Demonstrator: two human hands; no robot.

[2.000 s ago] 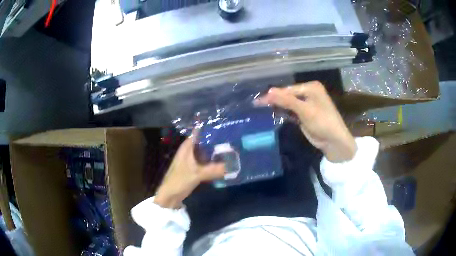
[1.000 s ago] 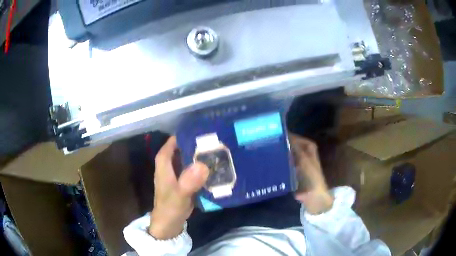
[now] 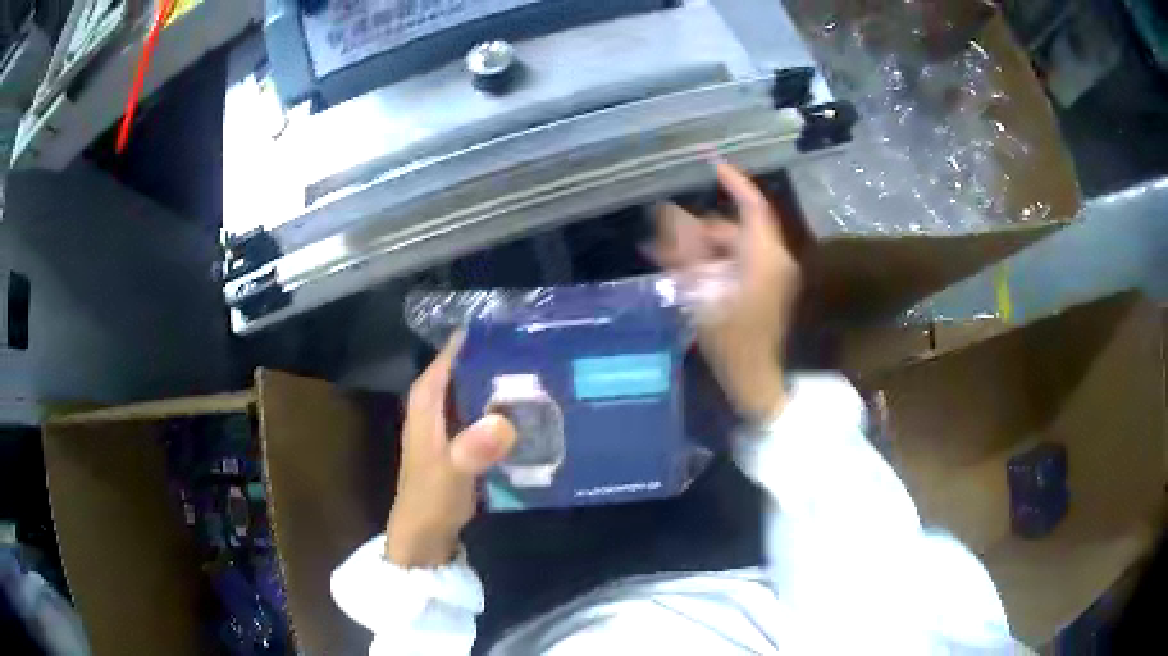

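A dark blue smartwatch box (image 3: 608,429), in clear film, is held above my lap. It shows a watch picture and a light-blue patch. Loose shiny film (image 3: 512,303) gathers along its far edge. My left hand (image 3: 442,468) grips the box's left side with the thumb on its face. My right hand (image 3: 743,276) is at the film by the box's upper right corner, its fingers raised and blurred; whether it pinches the film is unclear. The heat sealer's jaws (image 3: 538,192) stand apart from the box, just beyond it.
The silver sealer (image 3: 615,64) with a round knob lies ahead. A carton of clear film bags (image 3: 948,235) is beyond its right end. The left-hand carton (image 3: 275,513) holds blue boxes. The right-hand carton (image 3: 948,423) holds a dark blue box (image 3: 1038,490).
The box has moved back from the sealer's edge, and the jaws now show uncovered. My right hand has moved from the box's right side up to the film at its far edge.
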